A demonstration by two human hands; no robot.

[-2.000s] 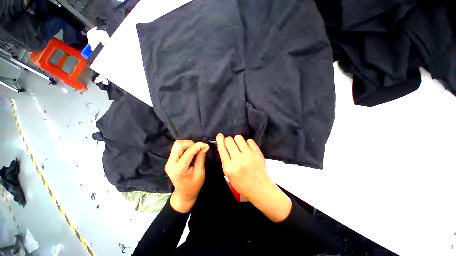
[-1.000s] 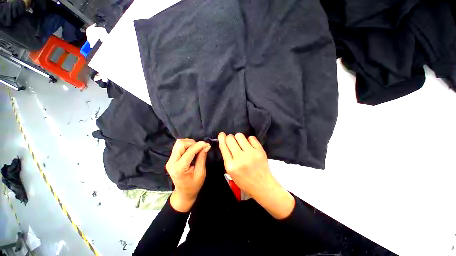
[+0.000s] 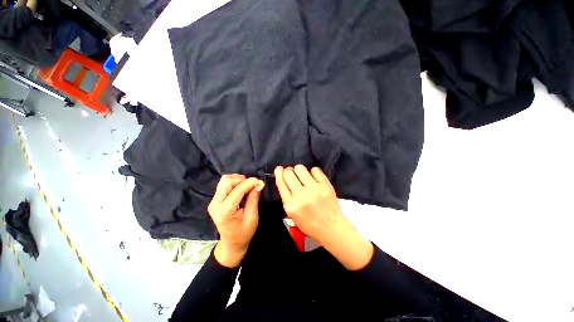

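The black garment (image 3: 302, 94) lies spread over the white table, wide legs away from me, its waistband edge nearest me. My left hand (image 3: 235, 210) pinches the waistband edge between thumb and fingers. My right hand (image 3: 308, 200) lies just to the right, fingers curled over the same edge, the thumb hidden. A small shiny metal tip (image 3: 270, 175) shows between the hands at the fingertips of my right hand. The rest of that tool is hidden. A small pocket-like flap (image 3: 325, 151) shows on the cloth above my right hand.
A black garment pile (image 3: 488, 60) lies on the white table (image 3: 478, 207) at the far right. A black garment stack (image 3: 167, 179) over green cloth (image 3: 189, 250) sits left of the table. An orange-red stool (image 3: 78, 78), a person's arm (image 3: 26, 5) and floor tape (image 3: 63, 233) are farther left.
Both hands stay at the same place on the waistband edge, with only slight finger movement. The view has shifted a little.
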